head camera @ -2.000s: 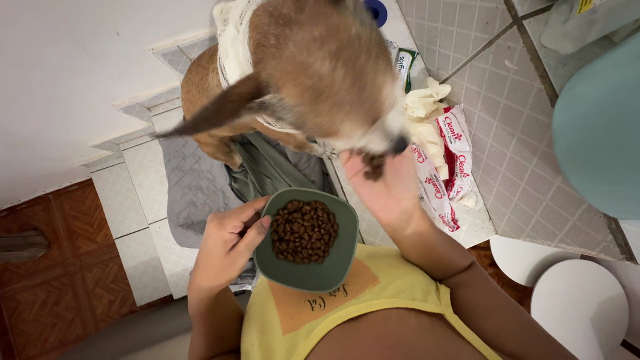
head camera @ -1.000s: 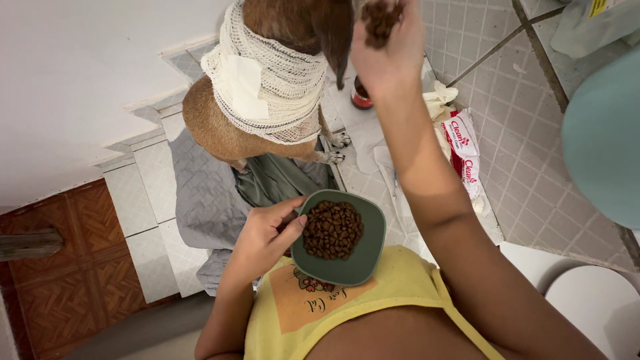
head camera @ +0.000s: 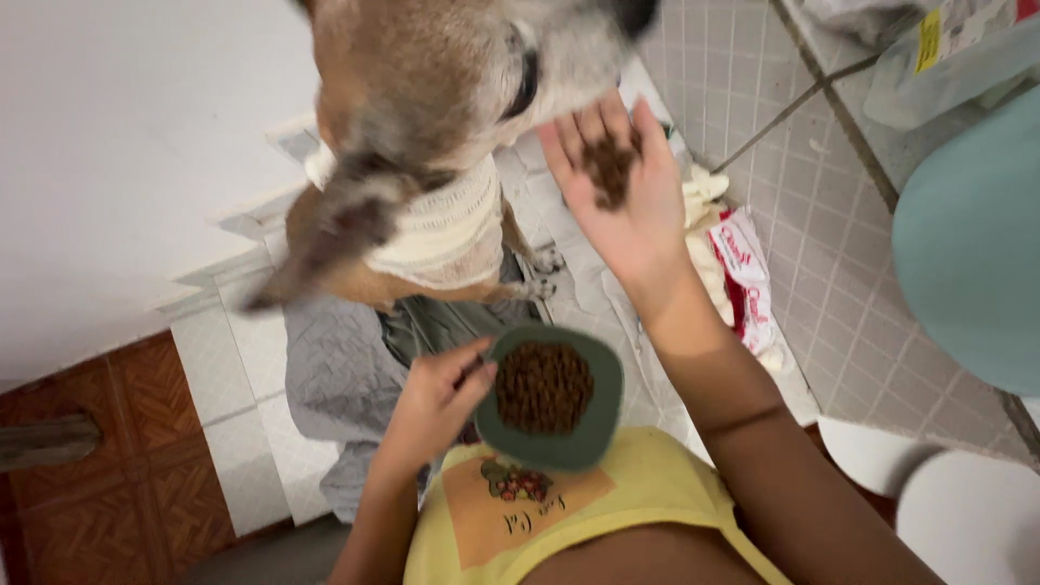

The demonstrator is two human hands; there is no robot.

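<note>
My left hand [head camera: 443,398] grips the rim of a dark green bowl [head camera: 605,406] at the bowl's left side. Brown kibble [head camera: 544,387] lies in the bowl, in front of my yellow top. Farther forward, my right hand [head camera: 621,191] is palm up, with a small heap of kibble [head camera: 609,169] on the palm and fingers. A brown dog [head camera: 406,73] with a greying muzzle has its head just above my right fingertips, blurred by motion; its snout points right. Cream mesh bandage [head camera: 443,231] wraps its body. Its front paws [head camera: 540,276] rest near the edge of the cloth.
Grey and green cloths [head camera: 333,366] lie under the dog. Red and white wipe packets [head camera: 743,276] and cream crumpled material lie right of my forearm. A teal round surface [head camera: 975,244] and a clear plastic container [head camera: 934,69] are at right. White tiled steps [head camera: 244,455] border the left wall.
The dog's head has come back over my right hand from beyond the top edge. My right hand has moved back toward me and now lies palm up. The bowl stays in my left hand.
</note>
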